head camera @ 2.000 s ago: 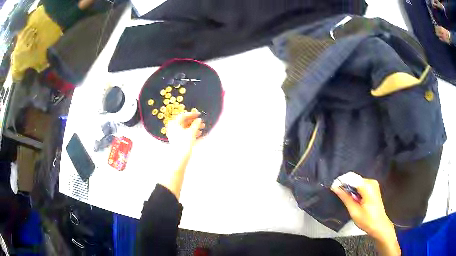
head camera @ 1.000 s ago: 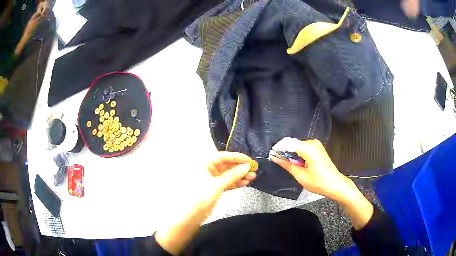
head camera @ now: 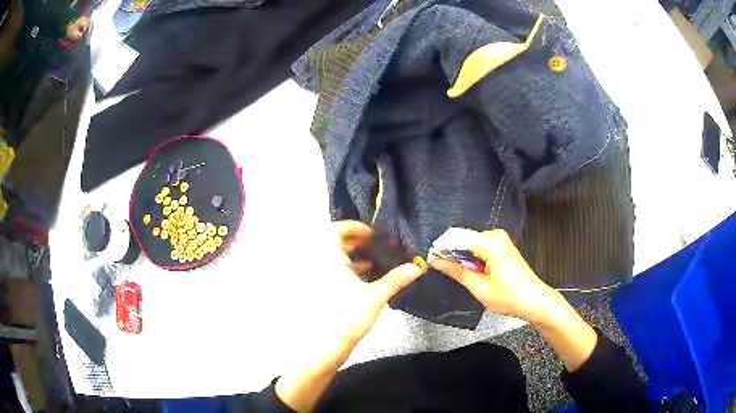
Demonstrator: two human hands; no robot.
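Dark blue denim trousers [head camera: 440, 177] lie in front of me, with a yellow facing [head camera: 492, 64] and a sewn yellow button [head camera: 557, 64] near the top. My left hand [head camera: 363, 290] is at the lower edge of the denim, its thumb against a yellow button [head camera: 420, 264]. My right hand [head camera: 500, 278] meets it there, with white on the index finger. It holds thread snips [head camera: 464, 260] with a pink-red handle in the palm. A needle is too small to make out.
A round black tray [head camera: 145, 193] with a red rim holds yellow buttons [head camera: 190, 234] at left. Beside it are a thread spool [head camera: 97, 231], a red packet [head camera: 128, 306] and a phone [head camera: 84, 331]. Black trousers [head camera: 194, 64] lie behind; striped trousers [head camera: 577, 218] lie under the denim. A blue bin [head camera: 678, 306] stands lower right.
My left hand went from the tray to the denim edge with a yellow button. My right hand stayed at the denim with the snips. Over the last second, the button moved slightly right, against my right fingertips.
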